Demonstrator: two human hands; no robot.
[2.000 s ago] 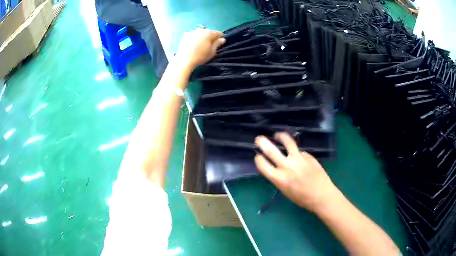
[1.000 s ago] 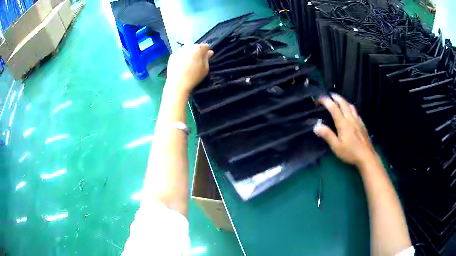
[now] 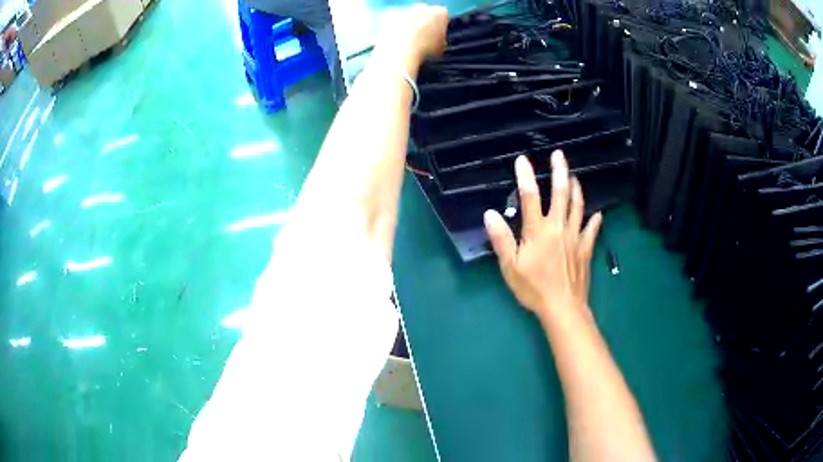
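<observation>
A fanned row of black back covers [image 3: 487, 158] lies overlapping on the green bench top, with thin black cords between the sheets. My left hand [image 3: 424, 32] is at the far left corner of the row, fingers curled; whether it grips a cover cannot be told. My right hand [image 3: 546, 239] is spread, palm down, over the nearest cover, fingers apart. A small pale cable plug [image 3: 614, 263] lies on the bench right of my right hand. A short orange-red lead wire [image 3: 420, 170] shows at the row's left edge.
A long dense row of black covers [image 3: 713, 171] with tangled cords on top curves along the right. A person's leg and a blue stool [image 3: 280, 59] are at upper left. Cardboard cartons stand at the far left [image 3: 81, 36] and under the bench's pale edge [image 3: 397, 383].
The row of covers now sits farther up the view and straighter. My left hand has moved up and right. My right hand has moved from the row's right side onto the nearest cover.
</observation>
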